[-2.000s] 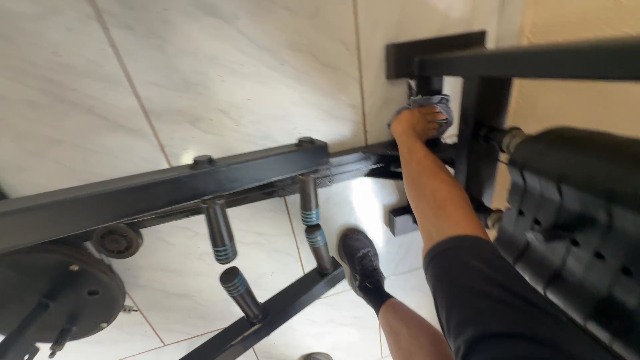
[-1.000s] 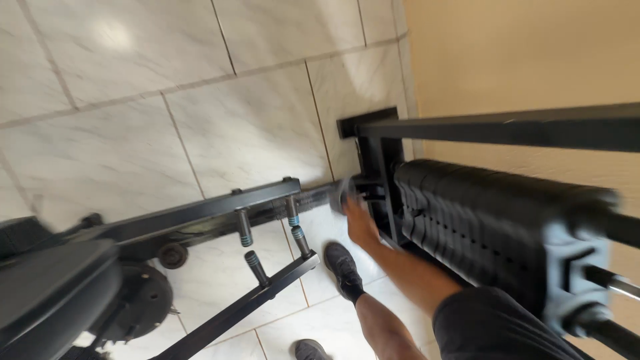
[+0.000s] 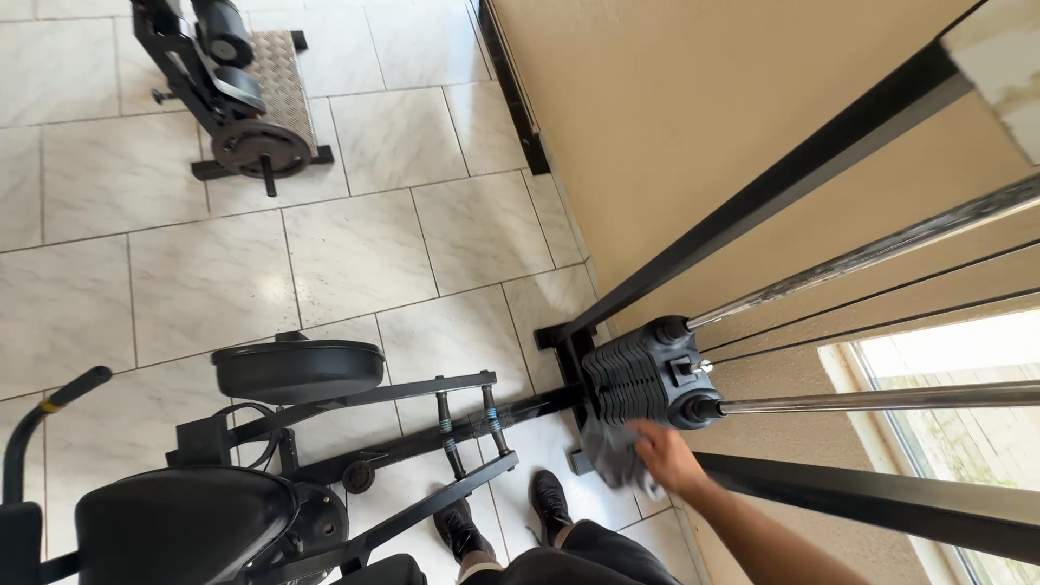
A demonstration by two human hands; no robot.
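My right hand (image 3: 668, 457) holds a grey cloth (image 3: 615, 457), blurred by motion, against the lower side of a black weight stack (image 3: 630, 382). Two chrome guide rods (image 3: 861, 400) and thin cables run up from the stack between the black posts of the machine frame (image 3: 764, 183). A black floor beam (image 3: 406, 435) joins the stack's base to the seat side, where a black padded seat (image 3: 187, 520) and a round-edged pad (image 3: 298, 370) are. Footrest bars with ribbed grips (image 3: 447, 435) cross above the beam. My left hand is out of view.
My shoes (image 3: 551, 502) stand on the tiled floor beside the footrest frame. A beige wall (image 3: 691, 97) and a window (image 3: 967, 357) are behind the stack. Another machine with a weight plate (image 3: 262, 148) and a metal tread plate (image 3: 280, 89) stands at the upper left.
My right hand, with the cloth, has moved from the frame's base near the floor to the side of the weight stack. The view has swung widely, showing more of the room.
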